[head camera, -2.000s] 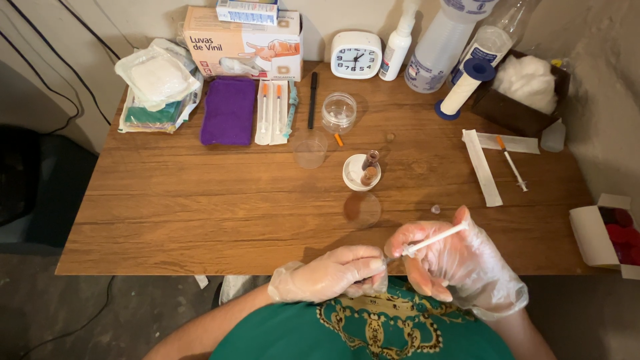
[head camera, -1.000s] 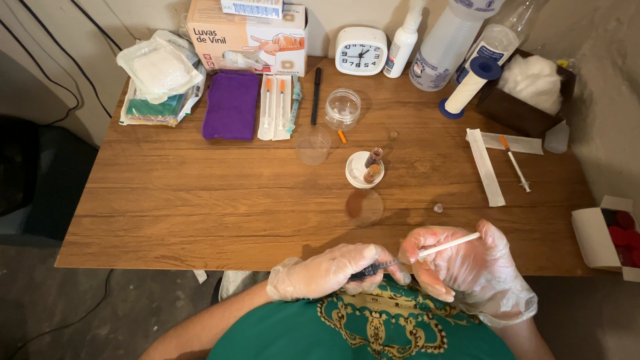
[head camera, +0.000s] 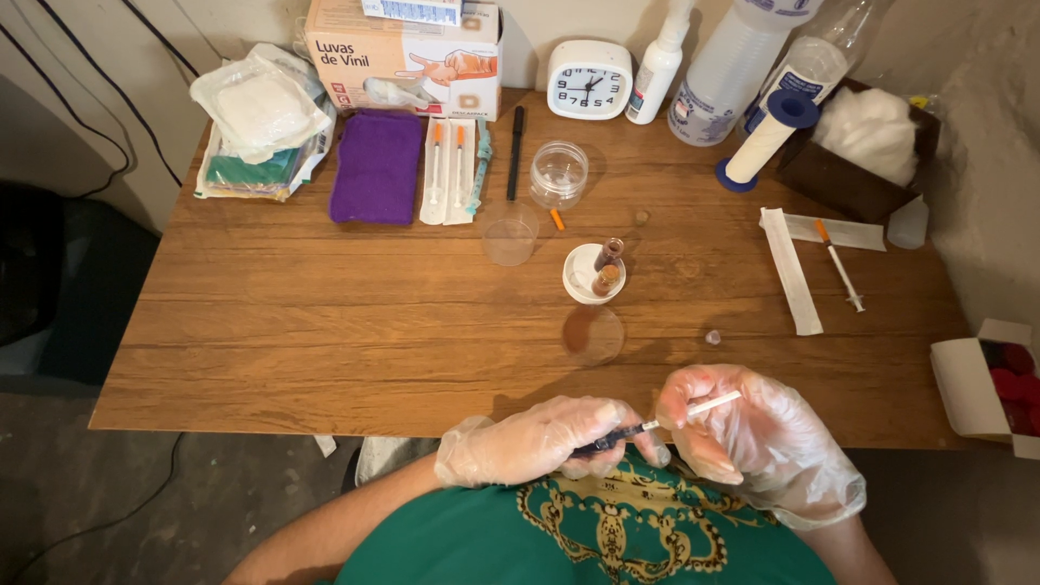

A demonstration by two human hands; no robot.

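Observation:
My gloved left hand point(head camera: 544, 443) is closed around a dark, slim tool point(head camera: 605, 441) at the table's front edge, its narrow tip pointing right. My gloved right hand point(head camera: 747, 439) pinches a thin white stick point(head camera: 715, 403) between thumb and fingers, beside that tip; whether the two touch cannot be told. Beyond the hands, a clear round lid point(head camera: 593, 335) holds a reddish-brown smear. Behind it, two small glass vials point(head camera: 607, 266) with brown contents rest on a white round lid point(head camera: 578, 275). A small clear piece point(head camera: 712, 337) lies above my right hand.
At the back left are gauze packs point(head camera: 264, 106), a purple cloth point(head camera: 375, 166), a glove box point(head camera: 406, 61) and packaged syringes point(head camera: 449, 171). A clear jar point(head camera: 558, 175) stands behind the vials. A capped syringe point(head camera: 841, 264), opened wrappers point(head camera: 790, 272) and a cotton box point(head camera: 853, 154) are at right.
My left hand has shifted slightly, and the dark tool, hardly visible two seconds ago, now shows in it. My right hand has kept its hold on the white stick.

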